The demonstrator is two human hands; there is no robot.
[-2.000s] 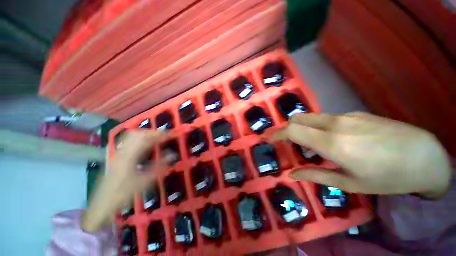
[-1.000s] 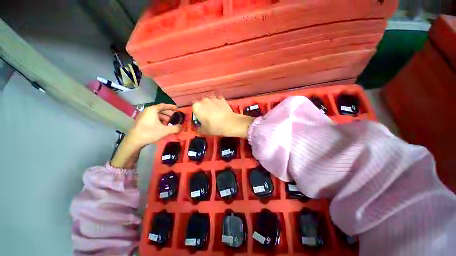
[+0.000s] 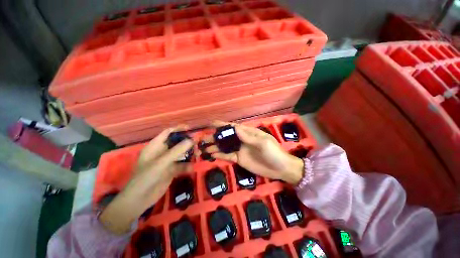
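My left hand (image 3: 160, 162) is shut on a dark watch head (image 3: 177, 141), held over the back left part of the red-orange foam tray (image 3: 117, 164). My right hand (image 3: 260, 151) is shut on another dark watch head (image 3: 227, 139) with a white label on its face. Both held screens look dark. Dark watch heads with white labels lie in the tray's square pockets in front of my hands. Two watches near the front right edge show lit displays, one green (image 3: 345, 238) and one whitish green (image 3: 311, 249). My hands hide some back pockets.
A thick stack of foam trays (image 3: 196, 83) stands behind the tray in use. Another stack (image 3: 383, 121) stands at the right. A pink roll (image 3: 43, 146) and a small box with pens (image 3: 75, 132) are at the left.
Both hands have lifted from the tray's back left pockets, each now with a watch head raised above the tray. The view has shifted, showing more of the right stack.
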